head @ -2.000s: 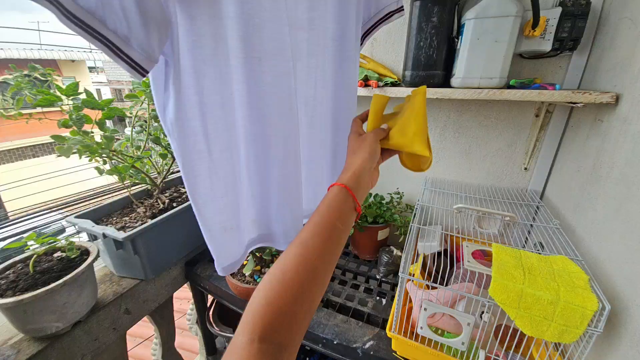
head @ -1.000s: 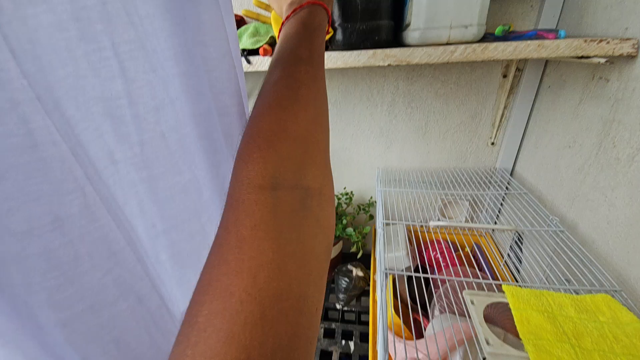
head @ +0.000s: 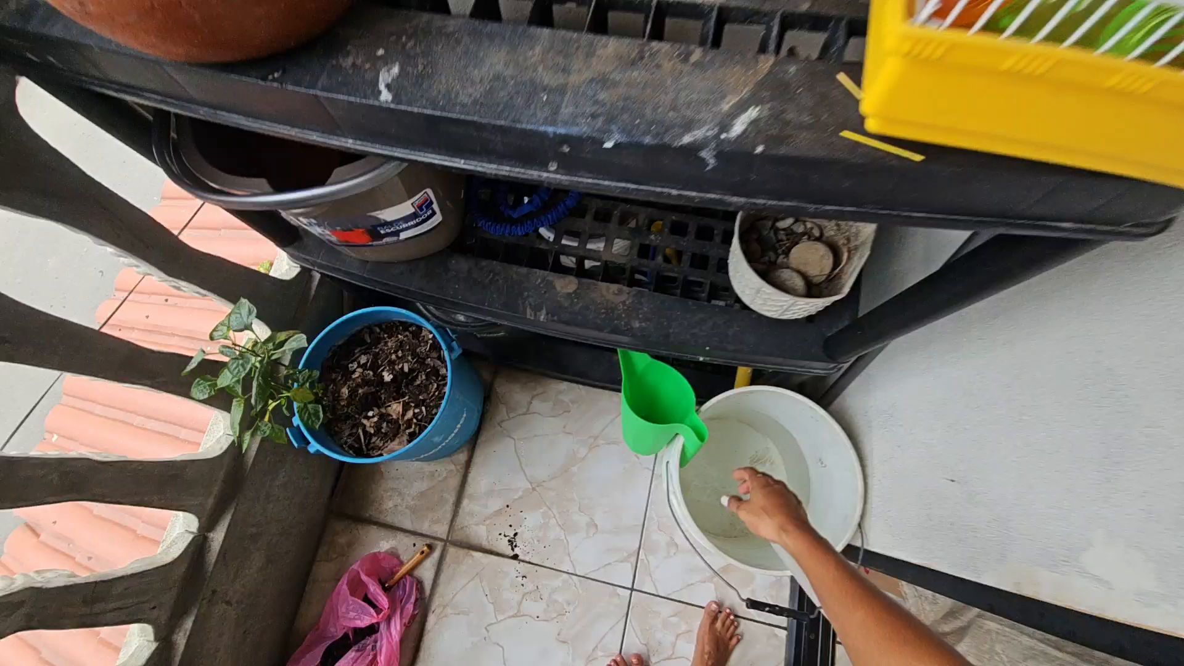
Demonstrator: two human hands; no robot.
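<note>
My right hand (head: 766, 504) reaches in from the lower right over the white plastic bucket (head: 837, 444), its fingers loosely bent and apart from the thumb. A small white spot shows at the thumb tip; nothing else is seen in the hand. A green plastic watering jug (head: 655, 407) sits at the bucket's left rim, its curved handle overlapping the rim. The bucket has a wire handle with a black grip (head: 782, 609) and stands on the tiled floor. It seems to hold clear water. My left hand is out of view.
A black plastic shelf (head: 555, 111) spans the top, bearing a yellow cage base (head: 1017, 111). Below are a grey bucket (head: 416, 231) and a white pot of stones (head: 772, 296). A blue bucket of soil (head: 467, 407), a pink plastic bag (head: 370, 592) and bare feet (head: 717, 634) are on the floor.
The view has swung down to the floor. The hand with the red bracelet, which held a yellow item two seconds ago, has left the view. My right hand has come in over the white bucket.
</note>
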